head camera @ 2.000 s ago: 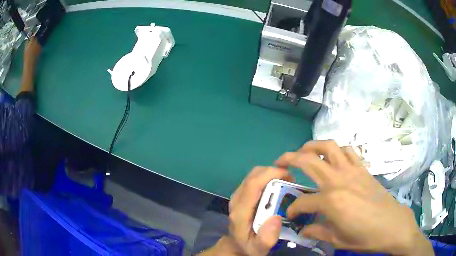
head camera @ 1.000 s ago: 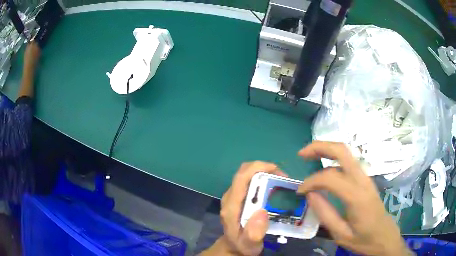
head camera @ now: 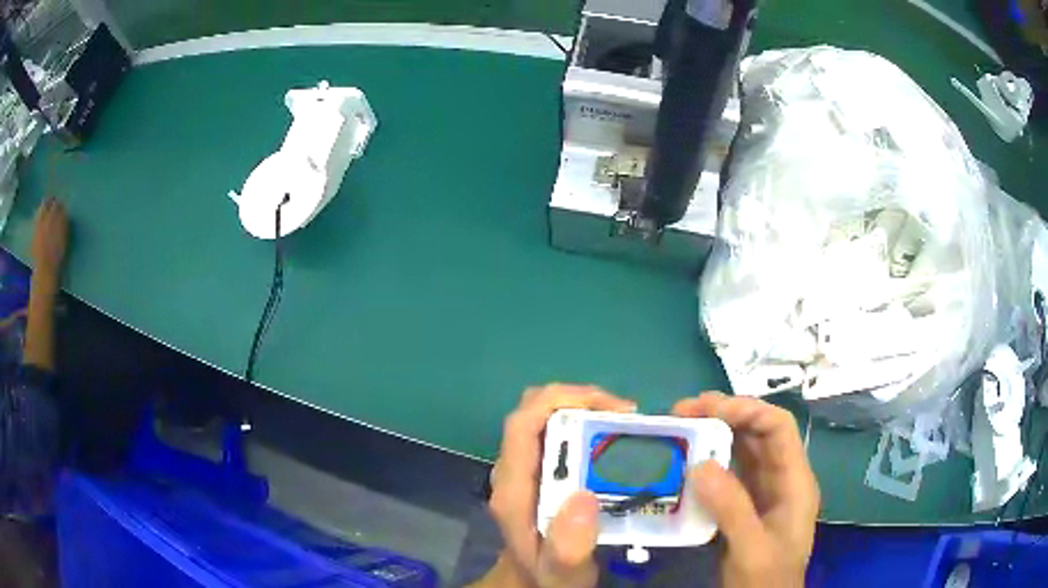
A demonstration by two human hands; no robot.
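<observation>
A white housing [head camera: 632, 532] is held over the bench's front edge, its open side facing up. Inside it shows a blue block [head camera: 602, 473] with a greenish-grey oval middle, and red and black wires around and across it. A dark keyhole slot is at its left side. My left hand [head camera: 540, 488] grips the housing's left end, thumb on its face. My right hand [head camera: 764, 494] grips its right end, thumb on the rim. Whether a gasket is seated in it I cannot tell.
A white unit [head camera: 301, 167] with a black cable lies on the green bench [head camera: 460, 310]. Behind stand a screw feeder [head camera: 598, 218] and hanging black screwdriver [head camera: 693, 115]. A clear bag of white parts [head camera: 850, 230] is at right. Another person's arm [head camera: 46, 276] is at left, above a blue crate [head camera: 172, 534].
My right hand has gone from fingering the housing's opening to gripping its right end. The housing is turned more level. The other person's hand at far left has moved back from the dark box.
</observation>
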